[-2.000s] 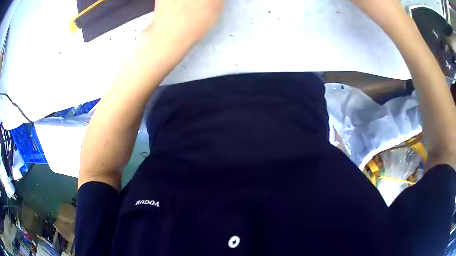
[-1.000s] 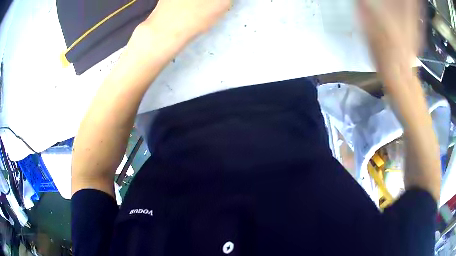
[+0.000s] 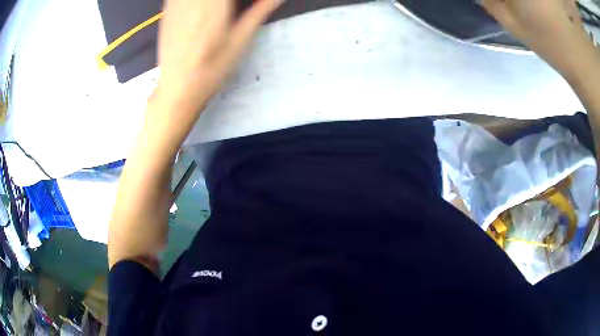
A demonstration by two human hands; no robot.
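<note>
A dark panel (image 3: 128, 23) with a thin yellow line (image 3: 135, 31) lies at the top left of the white table. My left hand (image 3: 204, 36) is beside it, blurred, its thumb apart and its fingertips cut off by the top edge. A dark piece (image 3: 312, 6) shows at the top centre, next to my left thumb. A dark, flat thing with a pale curved edge (image 3: 454, 23) lies at the top right. My right hand (image 3: 536, 20) is over its right part, cut off by the top edge. Whether either hand grips anything is hidden.
The white, speckled table (image 3: 342, 72) has its front edge against my dark clothing. Below right hangs a white plastic bag (image 3: 500, 164) with yellow scraps (image 3: 559, 210). Below left are a blue crate (image 3: 49, 203) and green floor (image 3: 72, 256). A thin cable (image 3: 26, 154) crosses the table's left corner.
The dark piece and the curved-edged thing have come into view along the top. My right hand has moved right. My left hand has moved left, its thumb now spread.
</note>
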